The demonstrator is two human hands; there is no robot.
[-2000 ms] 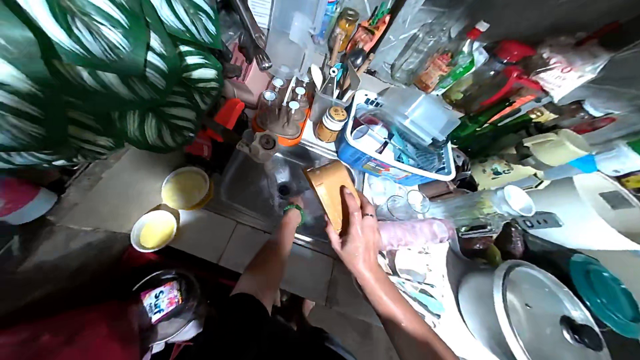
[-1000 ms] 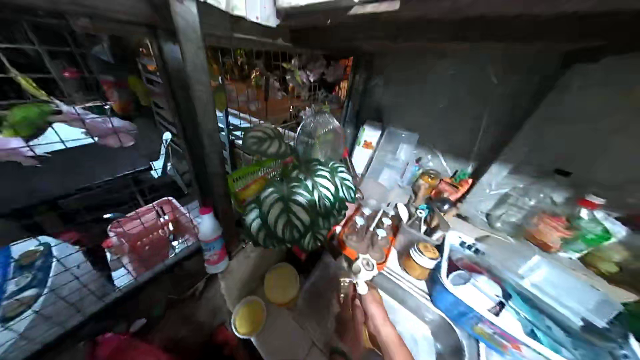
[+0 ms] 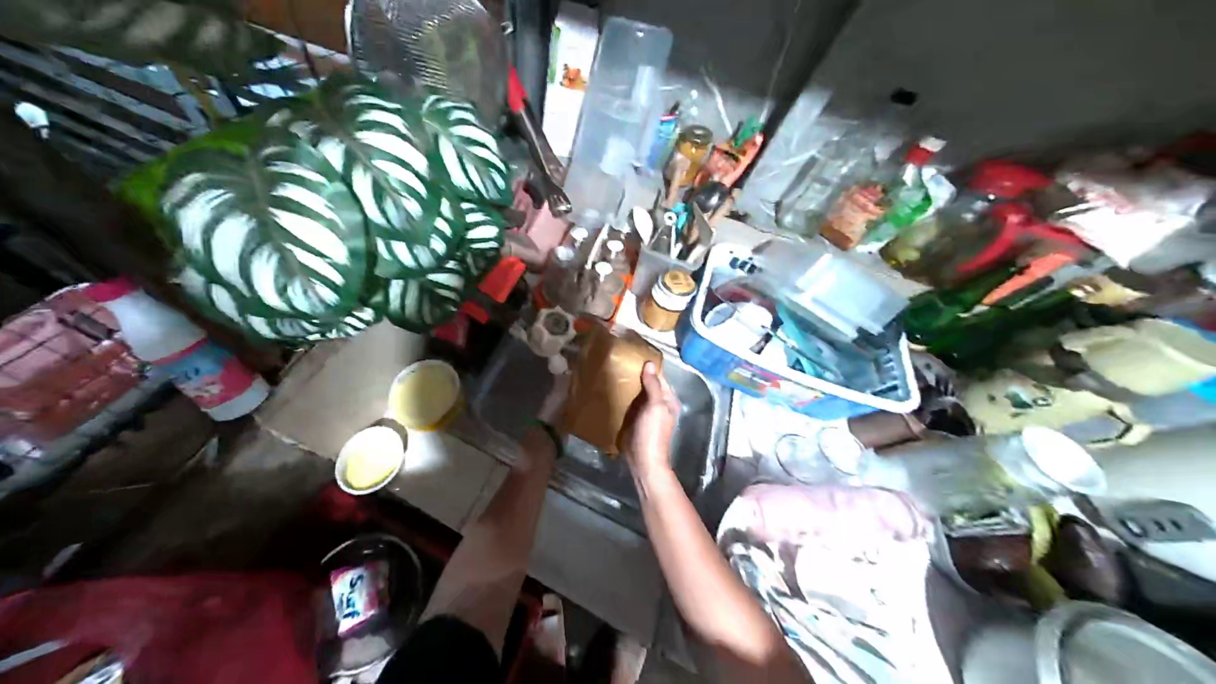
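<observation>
My right hand [image 3: 652,418] grips the right edge of a tan, box-shaped item [image 3: 608,388], tilted over the metal sink [image 3: 698,427]. At the item's left side is my left hand [image 3: 555,404], with a green band at the wrist; its fingers are mostly hidden, so its hold is unclear. Just above that hand, the faucet [image 3: 551,332] stands at the sink's far left edge. Behind the sink are a brown jar with a lid [image 3: 668,300] and several bottles on an orange tray [image 3: 598,290].
A blue dish basket [image 3: 798,394] with dishes stands right of the sink. Left of it sit two tubs with yellow insides [image 3: 425,394] [image 3: 370,460]. A large striped-leaf plant [image 3: 285,237] overhangs the back left. Glass cups [image 3: 817,453] and a pink cloth [image 3: 826,518] lie to the right.
The view swung up and left, then back down. Two seconds ago my left hand was low in the sink, apart from the tan item; now it is up beside it, near the faucet.
</observation>
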